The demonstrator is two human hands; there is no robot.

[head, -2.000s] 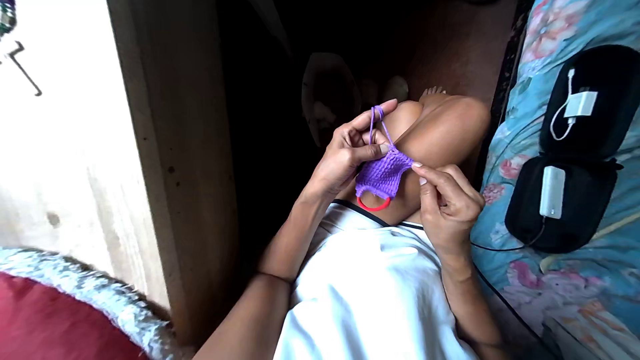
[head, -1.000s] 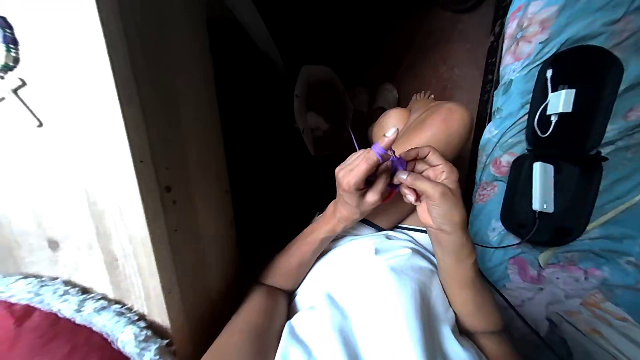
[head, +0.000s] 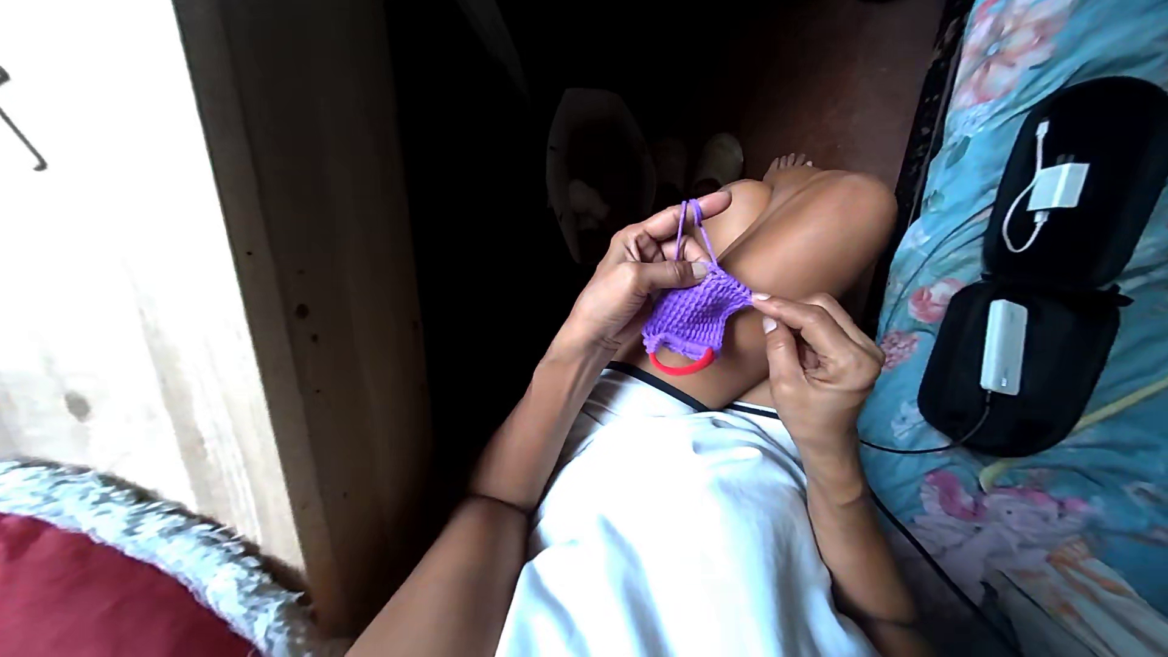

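A small piece of purple crochet [head: 695,312] with a red ring [head: 683,365] at its lower edge hangs over my lap. My left hand [head: 643,265] pinches its upper edge between thumb and finger, and purple yarn [head: 697,219] loops over the raised index finger. My right hand [head: 817,351] is at the piece's right corner, its index fingertip touching the edge and its thumb just below. Whether a hook is in the right hand cannot be seen.
On the flowered bedspread [head: 940,228] at right lies an open black case [head: 958,365] with a white power bank [head: 1004,347], a charger [head: 1058,186] and a cable. A wooden panel [head: 246,274] stands at left, above a red cushion [head: 91,593] with fluffy trim. Slippers [head: 718,162] rest on the floor.
One second ago my hands were close together, largely covering the purple piece. Now they are farther apart, with the piece and its red ring in plain view.
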